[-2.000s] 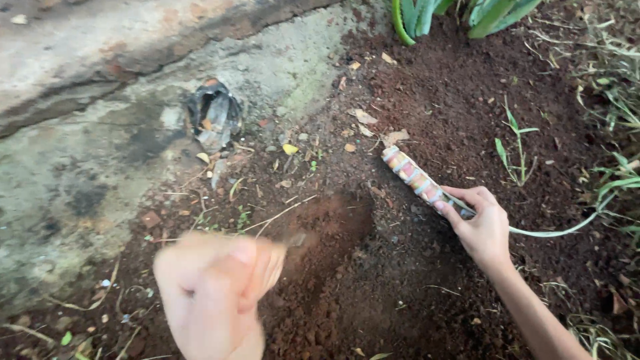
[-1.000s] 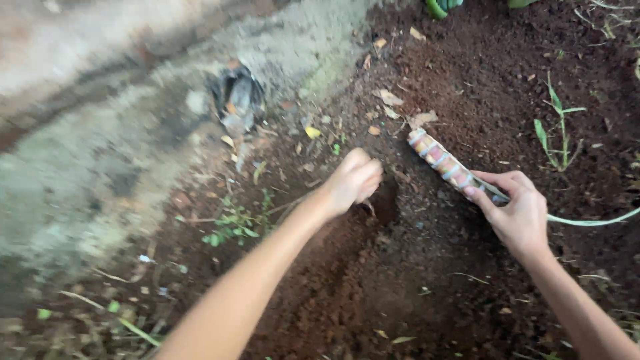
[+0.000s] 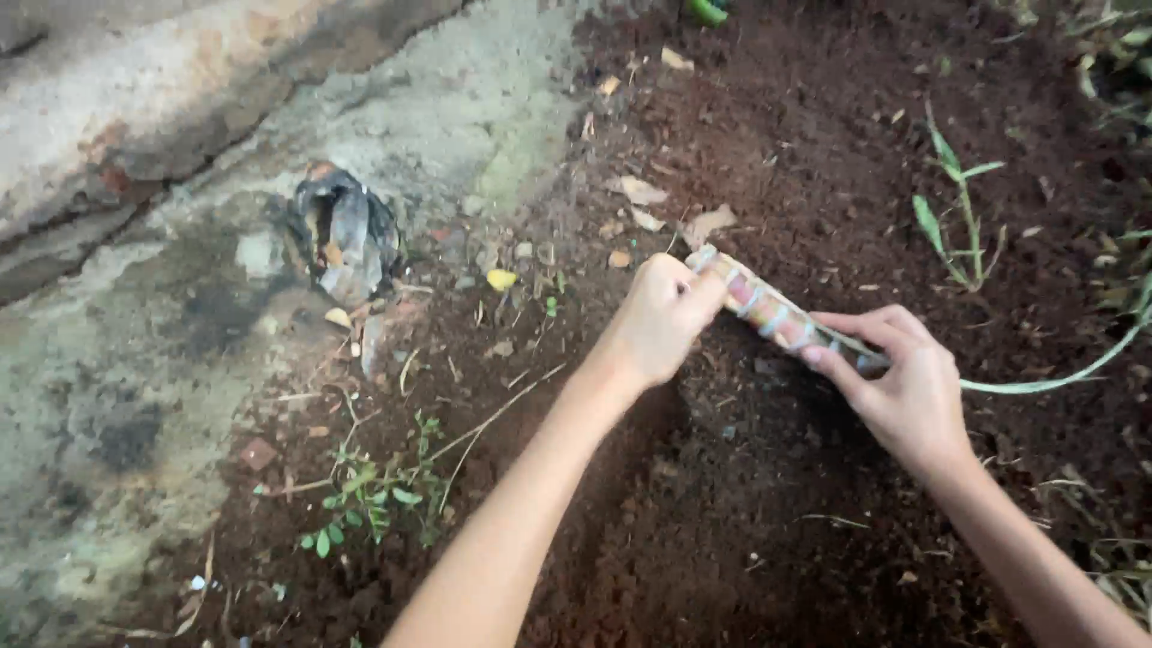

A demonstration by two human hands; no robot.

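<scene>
A narrow, multicoloured wrapped strip (image 3: 765, 310), banded in pale cord or wrapping, lies slanted just above the dark soil. My right hand (image 3: 900, 378) pinches its lower right end between thumb and fingers. At its upper left end is my left hand (image 3: 670, 315), the curled fingers and thumb closed on that end. What the strip is made of cannot be told. A pale green cord or stem (image 3: 1044, 387) runs from beside my right hand to the right edge. Below my left hand the loose soil (image 3: 648, 477) dips into a shadowed hollow.
A concrete ledge (image 3: 432, 117) crosses the upper left, with a charred, crumpled object (image 3: 351, 234) on its lower part. A small leafy weed (image 3: 369, 495) grows at lower left, a green seedling (image 3: 967, 216) at right. Dry leaves (image 3: 711, 225) lie above the strip.
My left hand has moved from over the soil hollow up and right onto the strip's upper end. My right hand has kept its hold on the strip.
</scene>
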